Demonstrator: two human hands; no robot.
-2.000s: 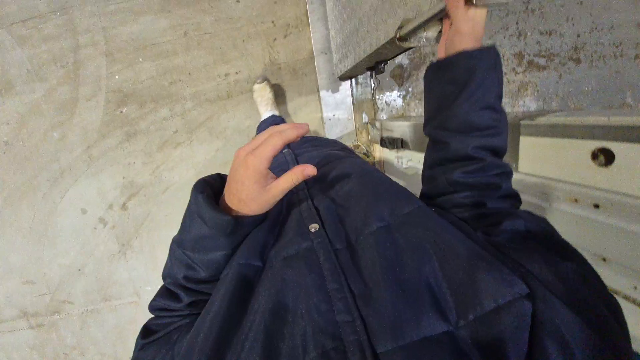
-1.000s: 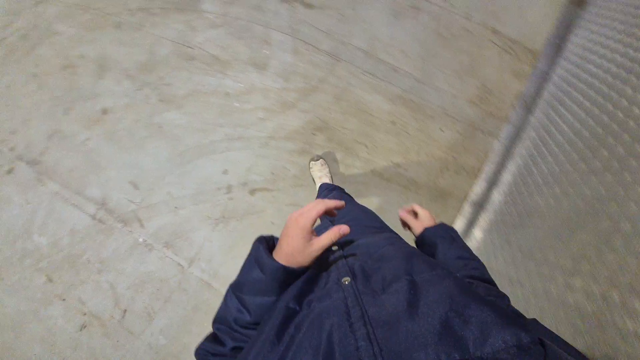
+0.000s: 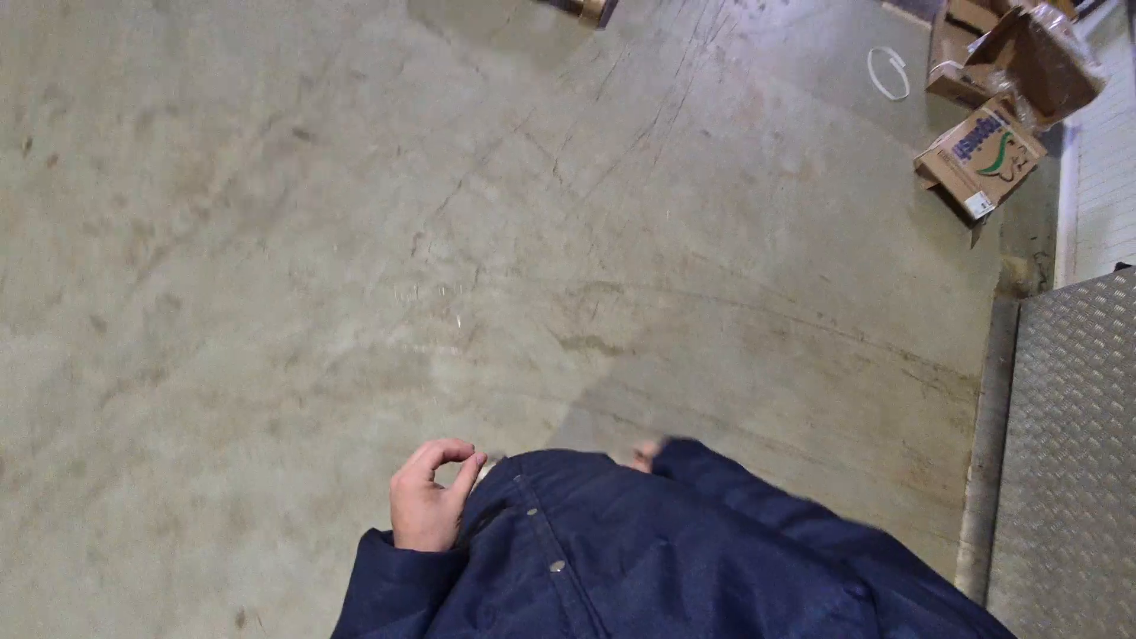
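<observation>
My left hand (image 3: pixel 432 497) hangs beside the front of a dark blue snap-button jacket (image 3: pixel 621 550). Its thumb and index finger curl toward each other, and nothing shows between them. Only a small part of my right hand (image 3: pixel 645 455) is visible past the jacket front, near the end of the dark sleeve; its fingers are mostly hidden, so what it may hold cannot be told. Below both hands lies a stained concrete floor (image 3: pixel 497 266).
Patterned metal plate (image 3: pixel 1074 444) with a raised edge runs along the right. Cardboard boxes (image 3: pixel 981 160), one open with clear plastic, lie by a white wall at upper right. A white strap loop (image 3: pixel 888 73) is on the floor near them.
My right hand was at a metal edge two seconds ago and is now down by the jacket, away from it. The view has shifted strongly, bringing the boxes into sight.
</observation>
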